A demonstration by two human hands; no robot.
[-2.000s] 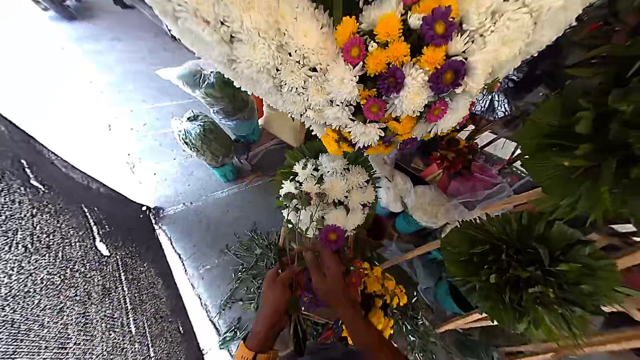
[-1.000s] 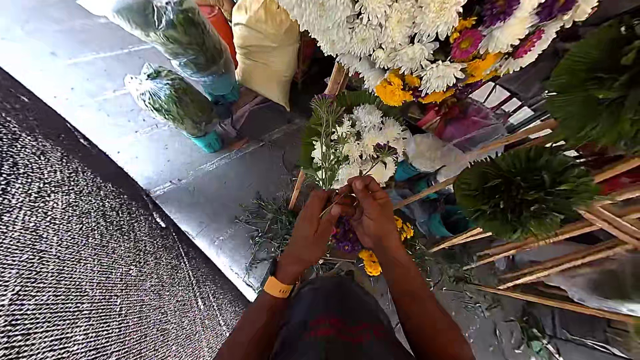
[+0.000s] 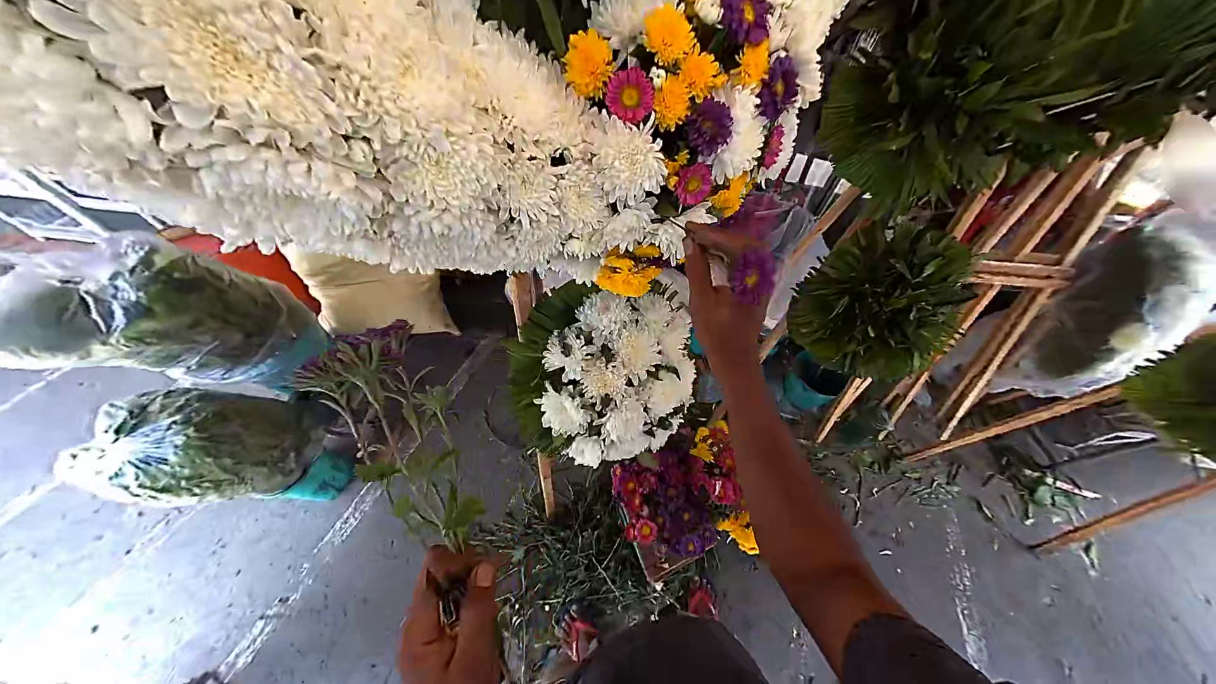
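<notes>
My left hand [image 3: 451, 617], low in view, is closed around the stems of a bunch of purple flowers [image 3: 375, 347] with green leaves. My right hand [image 3: 727, 290] reaches up to the lower tip of a large arrangement of white chrysanthemums [image 3: 456, 171], its fingertips at the white petals. Purple petals show beside that hand; whether it grips a stem I cannot tell. Yellow, pink and purple flowers [image 3: 698, 95] fill the arrangement's middle. Just below hangs a round cluster of white chrysanthemums [image 3: 617, 370] backed by green leaves.
Plastic-wrapped greenery bundles [image 3: 204, 445] lie at left, near a cream sack [image 3: 370, 290]. Pink, purple and yellow flowers [image 3: 670, 499] stand below the white cluster. Wooden stands [image 3: 1012, 285] and round leafy bases [image 3: 883, 299] are at right. Cut stems [image 3: 570, 560] litter the floor.
My hands were together below and at the round white cluster; now they are apart, the right up at the large arrangement, the left low with the purple bunch. The view has shifted.
</notes>
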